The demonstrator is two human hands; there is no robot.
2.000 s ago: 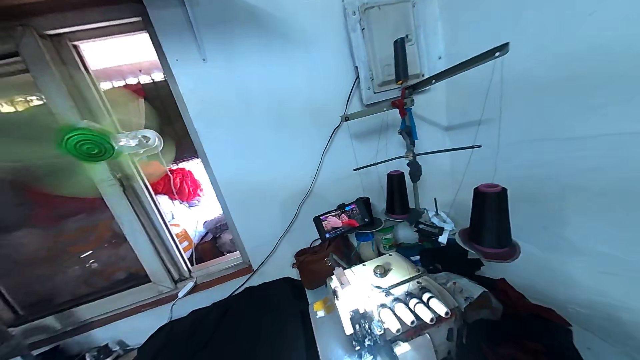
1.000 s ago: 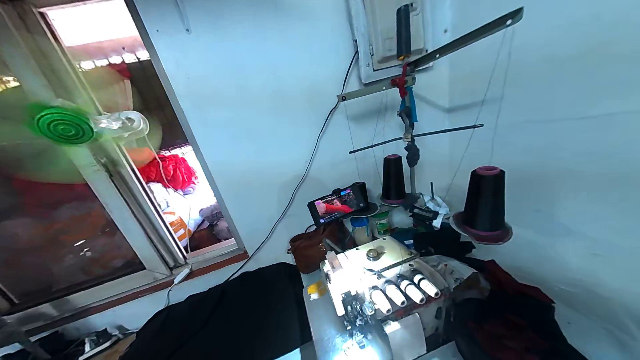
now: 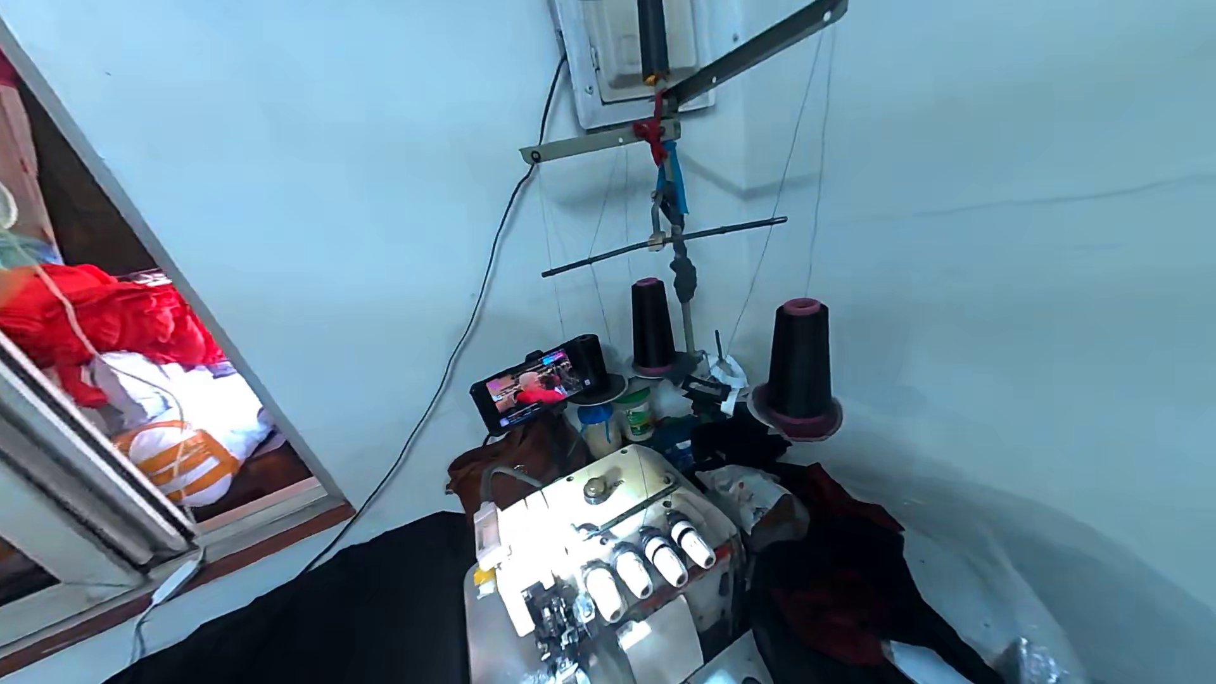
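Neither my left hand nor my right hand shows in the head view. At the lower middle stands an overlock sewing machine (image 3: pixel 632 503), its needle area brightly lit, with several white tension dials (image 3: pixel 635 570) on its front. Black thread cones (image 3: pixel 800 366) stand behind it on a thread stand (image 3: pixel 686 285), with threads running up to its arms. A phone (image 3: pixel 534 385) with a lit screen leans behind the machine. Black cloth (image 3: pixel 351 608) lies to the left, and dark red and black cloth (image 3: pixel 836 570) lies to the right.
A brown leather-like bag (image 3: pixel 518 461), a blue-lidded jar (image 3: pixel 598 427) and a green-lidded jar (image 3: pixel 636 413) sit behind the machine. A black cable (image 3: pixel 456 351) runs down the wall. Through the window at left, red cloth (image 3: pixel 114 318) and white bundles show. Clear plastic (image 3: pixel 1016 608) lies at lower right.
The view has turned to the right and come closer, so the green-centred fan at the left has nearly left the picture.
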